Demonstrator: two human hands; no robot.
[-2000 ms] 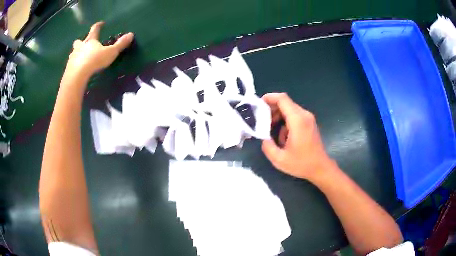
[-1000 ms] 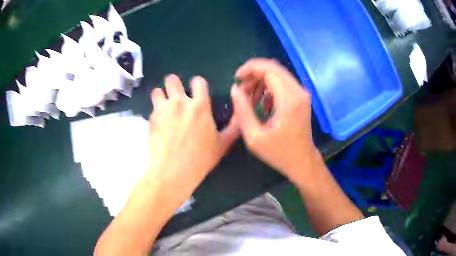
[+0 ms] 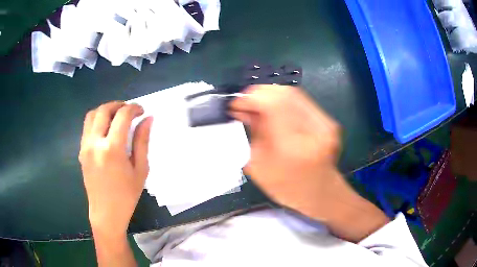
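Note:
My right hand [image 3: 293,141] grips a black power adapter [image 3: 208,110], blurred, above the white stack of sheets [image 3: 196,161]. My left hand [image 3: 115,141] is at the left edge of the stack, with its thumb and fingers around a lifted sheet edge [image 3: 137,126]. Bare black adapters [image 3: 272,74] stand close together beyond my right hand, their metal pins showing. A row of wrapped adapters [image 3: 125,34] stands at the upper left, with dark blocks showing in some openings.
A long blue plastic bin [image 3: 410,68] lies at the right. Other white packets [image 3: 456,26] and a loose white scrap [image 3: 467,85] lie beyond it. A blue frame [image 3: 389,177] and dark red seat [image 3: 436,190] are below the table edge at the lower right.
My hands have moved apart. My left hand has gone left to the stack's edge, and my right hand now holds an adapter over the sheets. The bare adapters now show beyond my right hand.

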